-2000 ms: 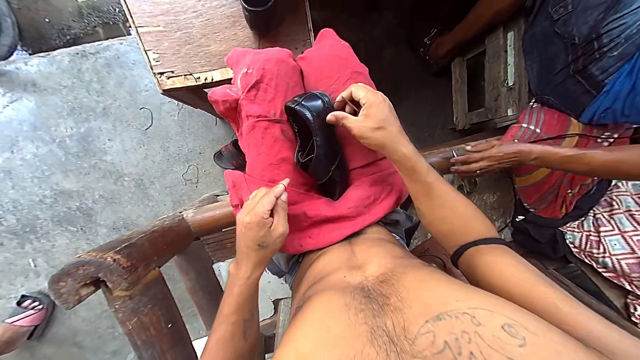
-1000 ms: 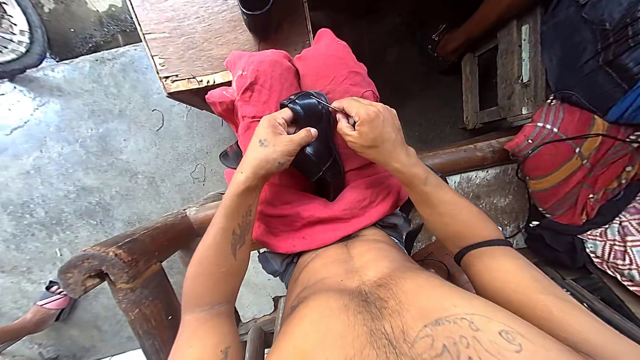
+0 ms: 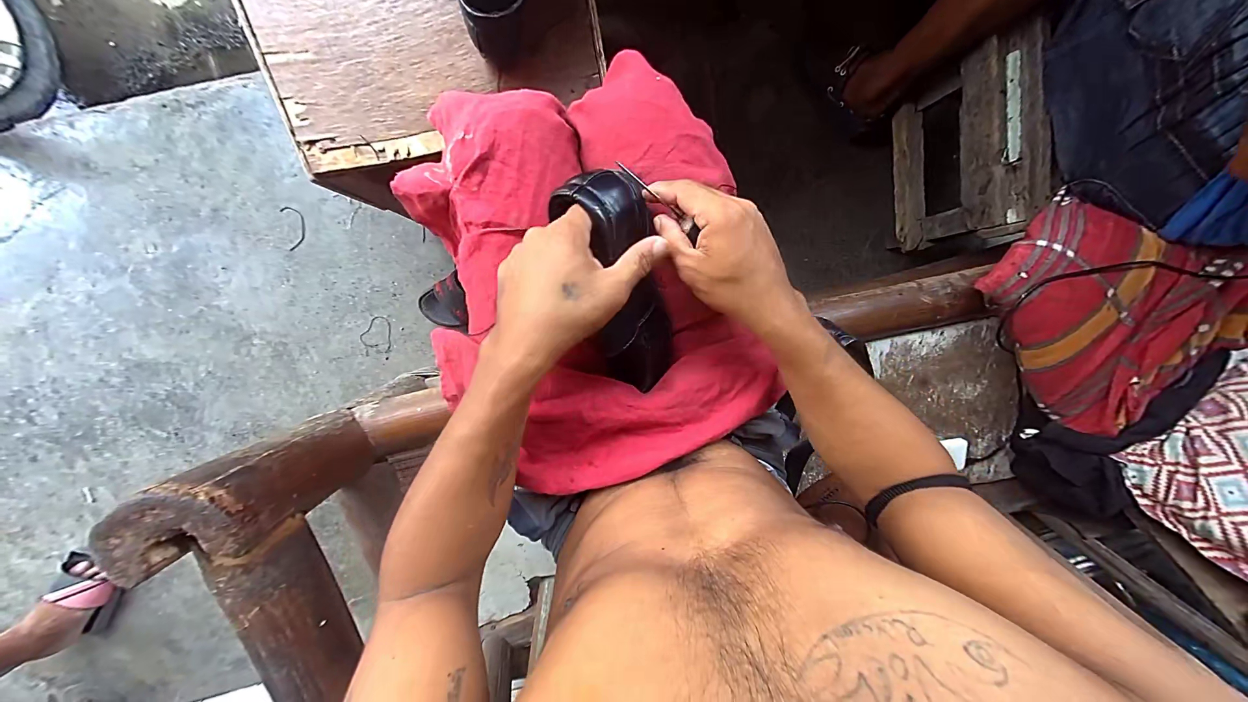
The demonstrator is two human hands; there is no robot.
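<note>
A black leather shoe (image 3: 639, 327) lies on the red cloth (image 3: 624, 448) spread over my lap. My left hand (image 3: 570, 283) grips the shoe, its fingers inside the opening and its thumb across the far side. Between the fingertips of my right hand (image 3: 726, 249) is a thin pointed metal tool (image 3: 639, 183), perhaps an awl or needle, whose tip is by the upper edge of the shoe. The rest of the tool is mostly hidden in the hand.
A wooden box (image 3: 390, 68) with another black shoe (image 3: 492, 24) stands ahead. Round wooden rails (image 3: 263, 468) flank me. At right are a wooden frame (image 3: 980, 146) and a red striped cloth bundle (image 3: 1092, 312). Other people's feet show at far left and upper right.
My left hand has moved from beside my lap up onto the shoe and taken hold of it. A person's hand that rested on the right rail is gone from there.
</note>
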